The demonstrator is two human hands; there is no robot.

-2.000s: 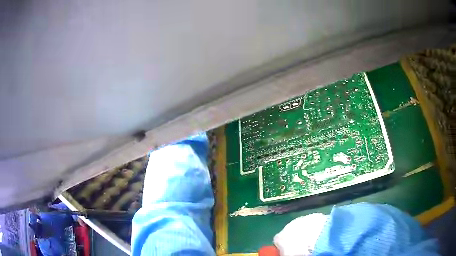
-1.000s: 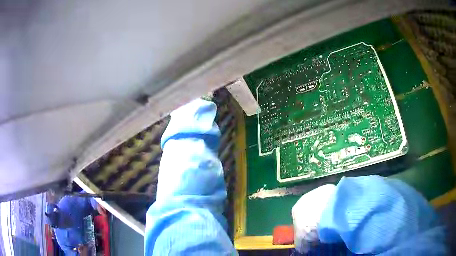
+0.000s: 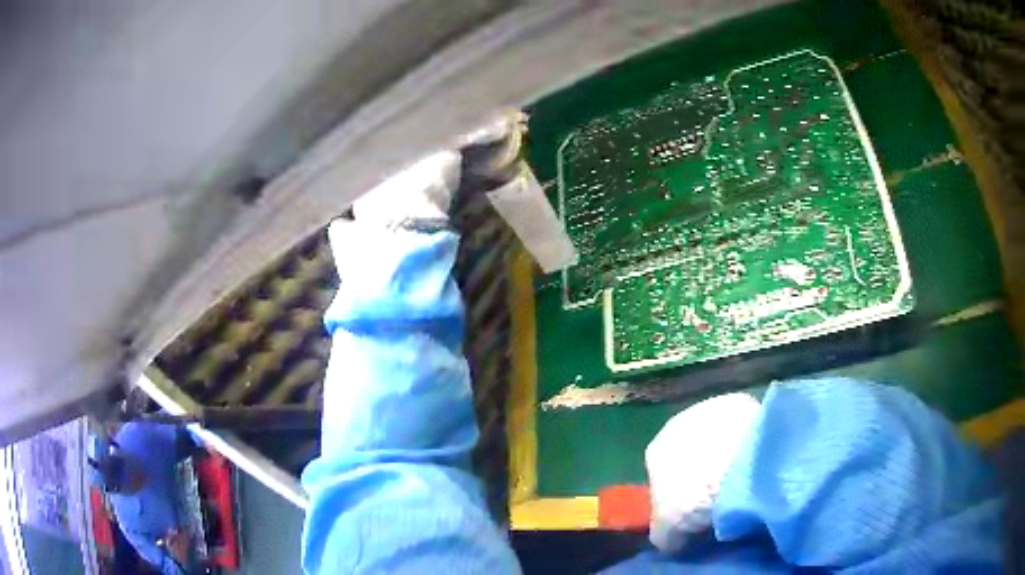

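The large green circuit board (image 3: 742,213) lies solder side up on the green booth floor (image 3: 955,258), with pale edges and a stepped outline. My left hand (image 3: 433,185), in a white glove, is partly hidden by the hood's edge and holds the greyish grip of a flat brush or scraper (image 3: 532,219). Its pale strip points down to the board's left edge; I cannot tell whether it touches. My right hand (image 3: 699,466), in a white glove, is at the booth's near edge beside a small red piece (image 3: 625,507). Its fingers are hidden, so its grip cannot be told.
A grey-white hood (image 3: 146,146) blocks the upper left. Brown egg-crate foam (image 3: 270,326) lines the left side, and more foam is at the upper right. Yellow tape (image 3: 551,513) edges the floor. A person in blue (image 3: 146,483) is at the lower left, beside red pads.
The flat tool and my left glove have come into view from behind the hood, the tool now at the board's left edge. The board sits higher in the picture as the view has shifted.
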